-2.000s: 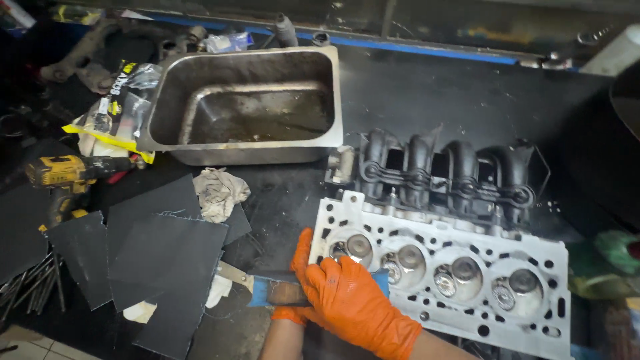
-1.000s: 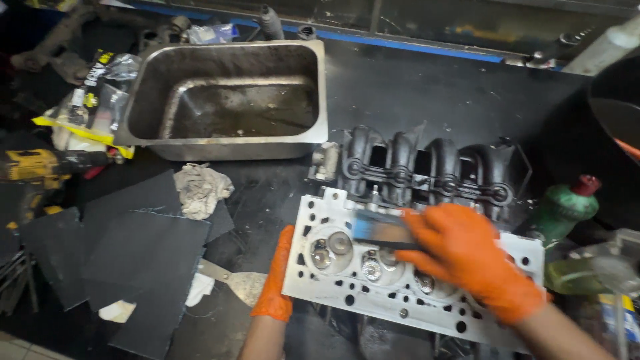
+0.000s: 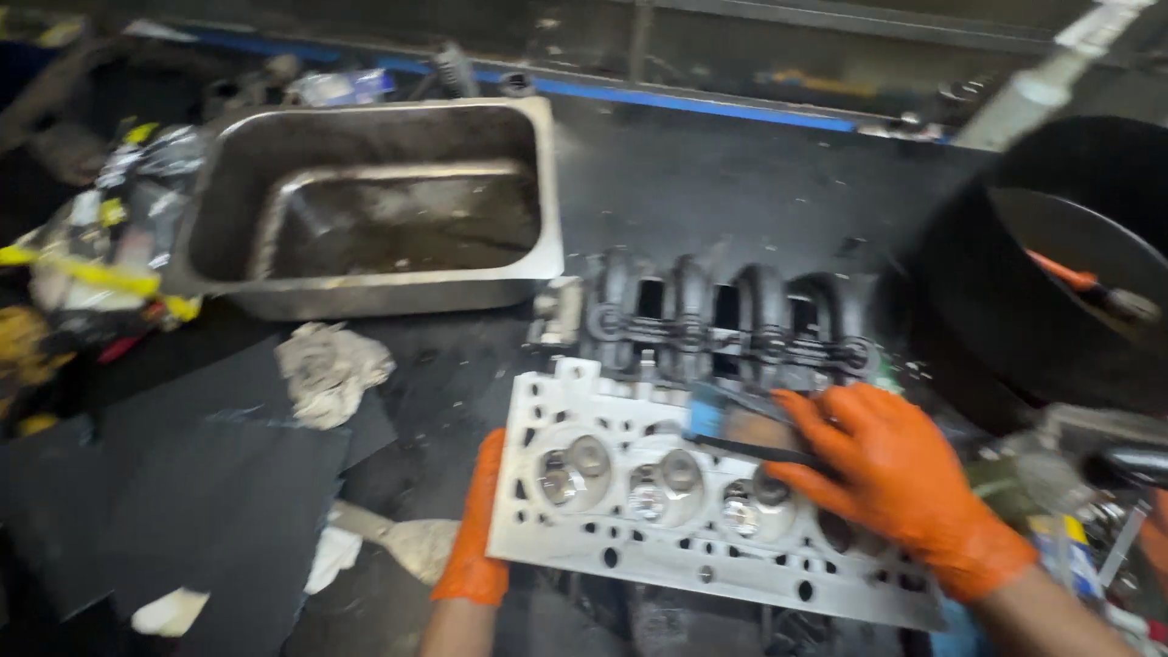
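Observation:
An aluminium cylinder head [image 3: 657, 547] lies with its combustion chambers and valves facing up. My left hand [image 3: 476, 529], in an orange glove, grips its left end. My right hand [image 3: 881, 474], gloved the same, holds a flat block with a blue end [image 3: 744, 424] on the upper edge of the head's face; blur hides what the block is exactly. Behind the head sits a black intake manifold [image 3: 730, 315] with several curved runners. A scraper with a wide blade [image 3: 420, 546] lies left of my left hand.
A steel basin [image 3: 550, 214] stands at the back left, a crumpled rag [image 3: 330, 372] before it. Dark sheets [image 3: 210, 493] cover the left of the bench. At right are a large black round container [image 3: 967, 301] and assorted tools. Plastic packaging [image 3: 96, 246] lies far left.
Two seconds ago both hands were together at the head's left end with the block; now the left hand holds that end and the right has the block farther right. The view has shifted.

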